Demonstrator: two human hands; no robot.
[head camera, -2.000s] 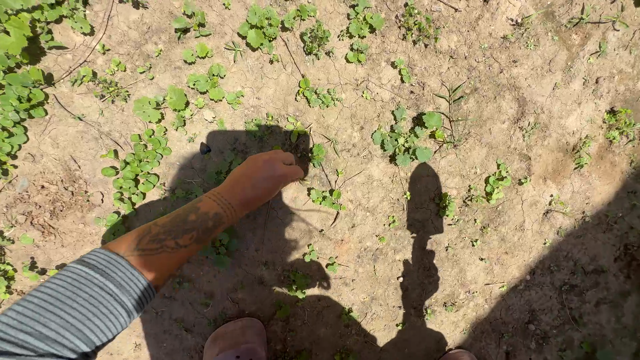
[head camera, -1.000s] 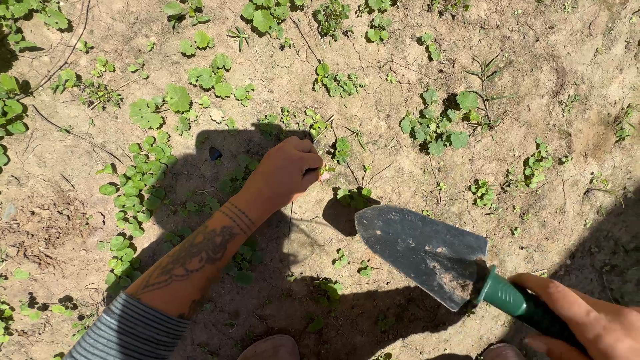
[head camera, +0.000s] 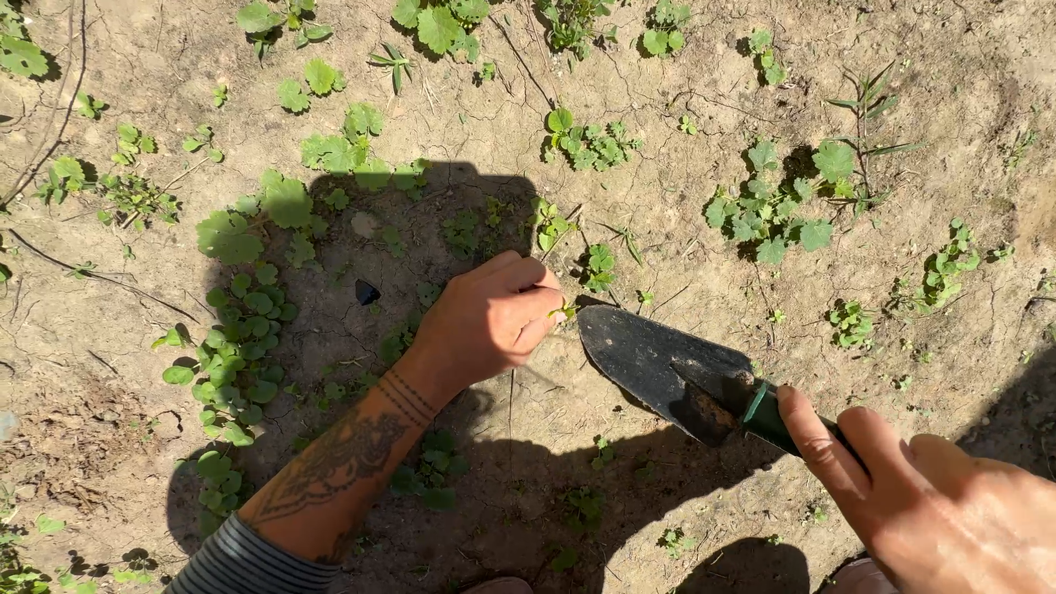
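Note:
My left hand (head camera: 493, 318), in a grey striped sleeve, is closed low over the soil around a small green weed (head camera: 564, 312), whose leaves poke out at the fingertips. From the lower right, my right hand (head camera: 916, 487) grips the dark green handle (head camera: 775, 422) of a hand trowel. The trowel's black metal blade (head camera: 660, 363) has soil on it and points left, its tip at the ground just right of my left fingers. A small leafy weed (head camera: 600, 266) grows just above the tip. Whether the tip is in the soil cannot be told.
Dry, cracked soil (head camera: 462, 99) carries scattered weeds. A dense patch of round-leaved plants (head camera: 239, 355) lies left, and a larger leafy weed (head camera: 771, 202) upper right. A small black piece (head camera: 367, 292) lies in my shadow. Parts of my shoes show at the bottom edge, one at a shoe (head camera: 860, 575).
My right hand with the trowel, out of view two seconds ago, came in from the lower right. The blade has since moved to the ground beside my left hand. The view has shifted closer.

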